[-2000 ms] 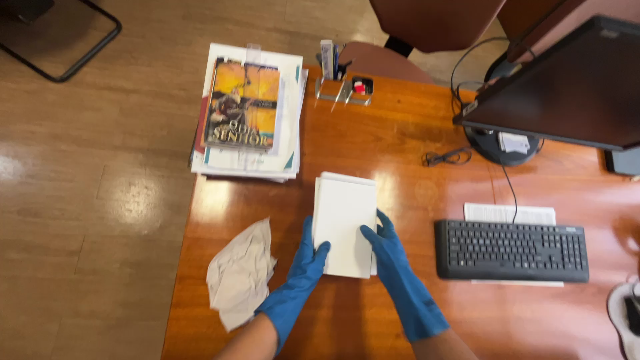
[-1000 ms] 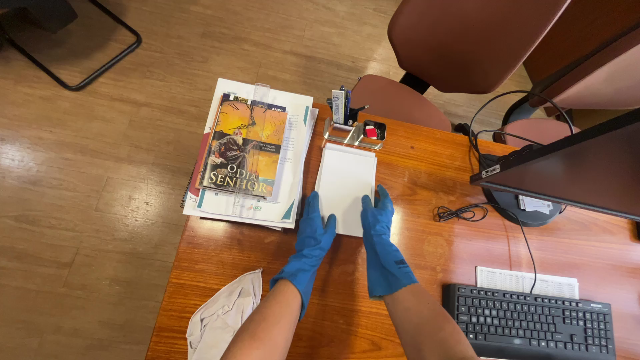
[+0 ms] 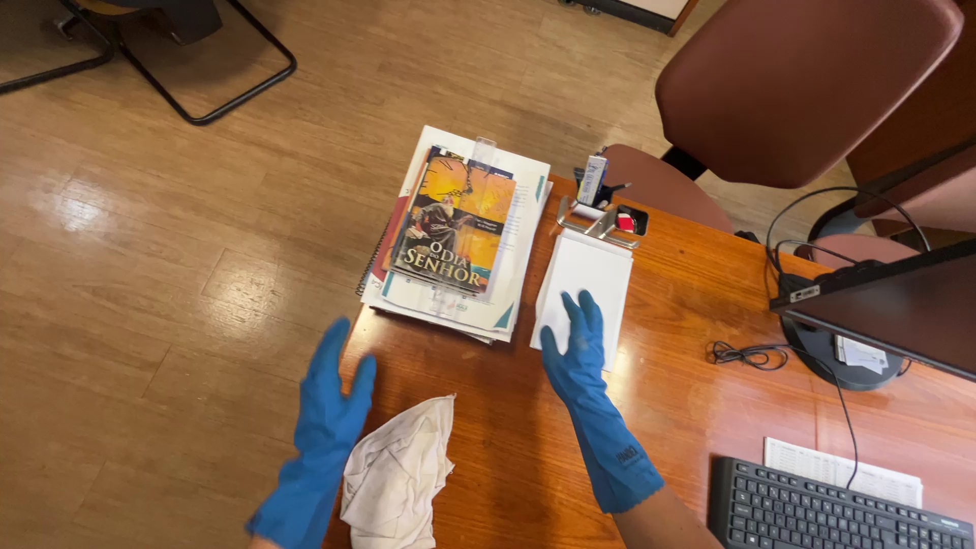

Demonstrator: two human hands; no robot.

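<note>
Both hands wear blue rubber gloves. My right hand point(image 3: 577, 343) has its fingers spread over the lower part of a stack of white paper point(image 3: 585, 274), which lies against the metal desk organizer point(image 3: 598, 223). My left hand point(image 3: 329, 412), fingers apart and holding nothing, is above the desk's left edge. Just right of it lies a crumpled whitish cloth point(image 3: 400, 473). A pile of papers with a book point(image 3: 457, 221) on top stands at the desk's far left corner, beyond my left hand.
On the right are a monitor point(image 3: 892, 305), a coiled black cable point(image 3: 751, 354), a black keyboard point(image 3: 831, 507) and a printed sheet point(image 3: 842, 469). Behind the desk stands a reddish-brown chair point(image 3: 801, 84). The desk's left edge borders the wooden floor point(image 3: 191, 305).
The white stack has moved from mid-desk up to the organizer. My left hand has let go of it and moved left, past the cloth. The view has shifted.
</note>
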